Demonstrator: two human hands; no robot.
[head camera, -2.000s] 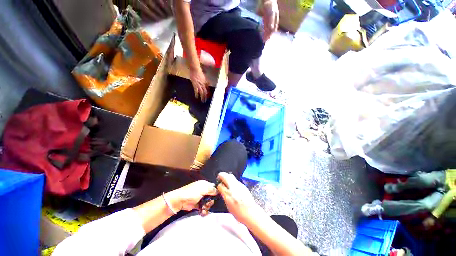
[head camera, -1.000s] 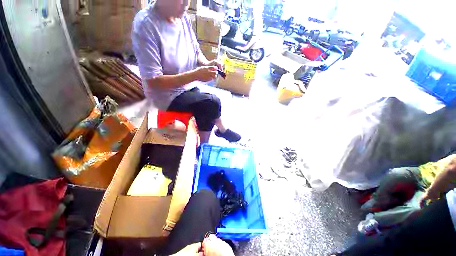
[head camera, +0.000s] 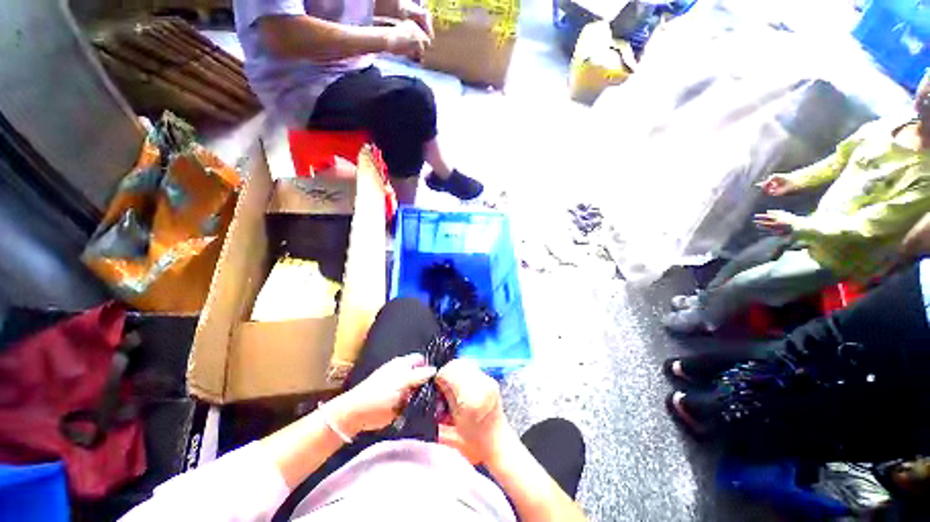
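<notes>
My left hand and my right hand meet over my lap. Both grip a dark cord bundle; its thin strands stick out above and below my fingers. Just beyond my knee, a blue plastic crate holds a tangled pile of black pieces. To its left is a narrow open cardboard carton with dark goods and a pale yellow packet inside.
A person sits on a red stool behind the carton. An orange sack and dark red bag lie left. People in green and black are at right, near pale sheeting.
The view has tilted down, bringing both my hands and the cord bundle fully into view. The person in green now sits more upright, and a person in black shows further in at right.
</notes>
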